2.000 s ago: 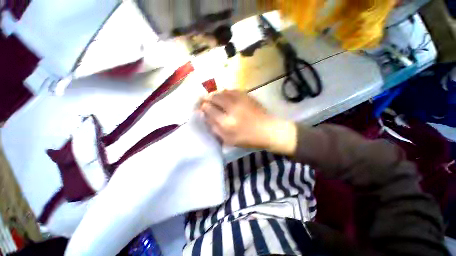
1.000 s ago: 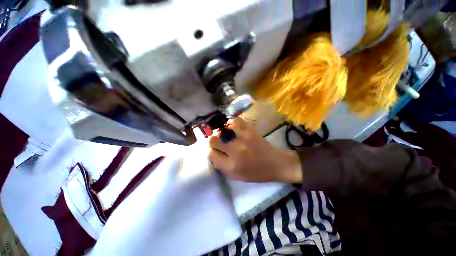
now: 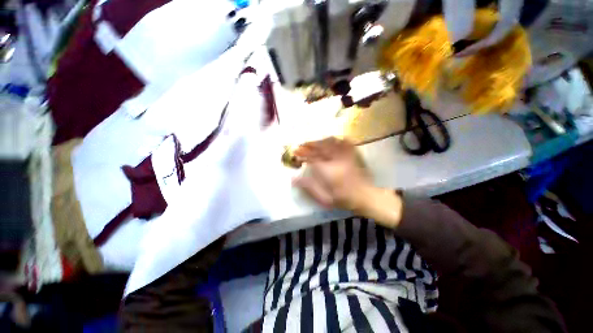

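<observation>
The white piece with maroon cloth [image 3: 149, 188] lies across the left of the table and hangs over its front edge. A maroon strip [image 3: 267, 101] shows near the brightly lit needle area. My right hand [image 3: 341, 175] is blurred, right of the white piece, with bent fingers. A small brassy round thing [image 3: 291, 157] is at its fingertips; I cannot tell whether it is gripped. My left hand is hidden; only its dark sleeve shows below the white piece. Black-handled shears [image 3: 424, 134] lie to the right of my right hand.
The machine head [image 3: 312, 45] stands behind the lit area. Yellow pompoms [image 3: 497, 75] hang at its right. Brown paper [image 3: 71, 195] is at the table's left edge. A striped apron [image 3: 338, 279] covers my lap. White scraps on maroon cloth lie at the right.
The view has shifted, showing the machine head farther off. My right hand has moved away from the needle area and off the white piece. The white piece has swung, with my left sleeve now visible below it.
</observation>
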